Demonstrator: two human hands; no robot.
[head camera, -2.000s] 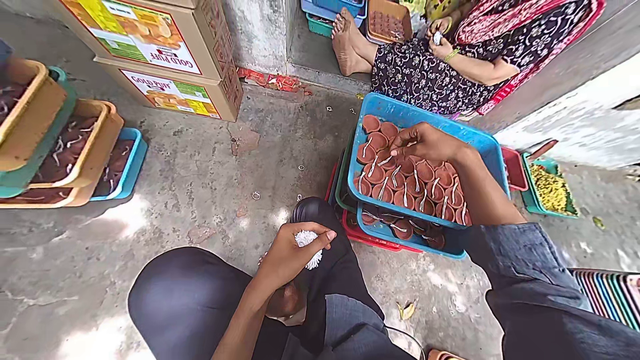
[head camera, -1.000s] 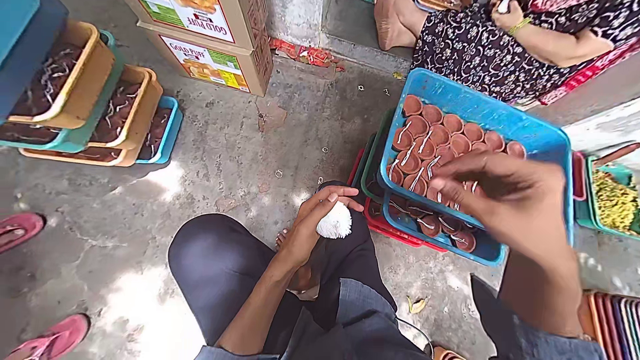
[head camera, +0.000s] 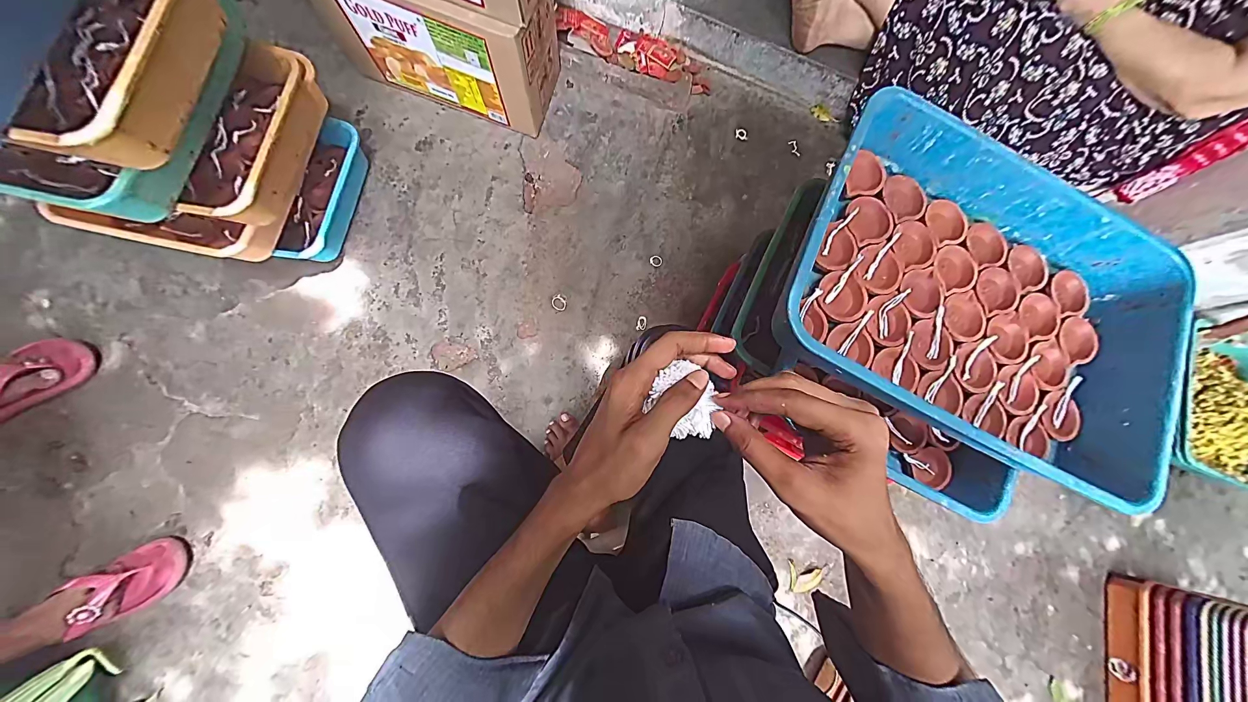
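Note:
My left hand (head camera: 643, 419) holds a bundle of white cotton wicks (head camera: 684, 398) above my lap. The thumb and fingertips of my right hand (head camera: 809, 444) meet at the bundle's right edge; whether they grip a wick cannot be told. Just to the right, a blue plastic tray (head camera: 1131, 331) holds rows of small clay lamps (head camera: 965, 317). White wicks lie in many lamps of the left and lower rows, while the upper right lamps show none. Beneath it, another blue tray (head camera: 990, 492) shows more clay lamps with wicks, partly hidden.
Stacked trays (head camera: 283, 185) of lamps with wicks stand at upper left, beside a cardboard carton (head camera: 468, 58). A seated person's patterned clothing (head camera: 975, 88) borders the blue tray. A container of yellow-green bits (head camera: 1219, 409) is at far right. A person's pink sandals (head camera: 136, 585) show at left.
My right hand has moved from over the blue tray to the wick bundle at my left hand. Another person's foot in a pink sandal has come into view at left.

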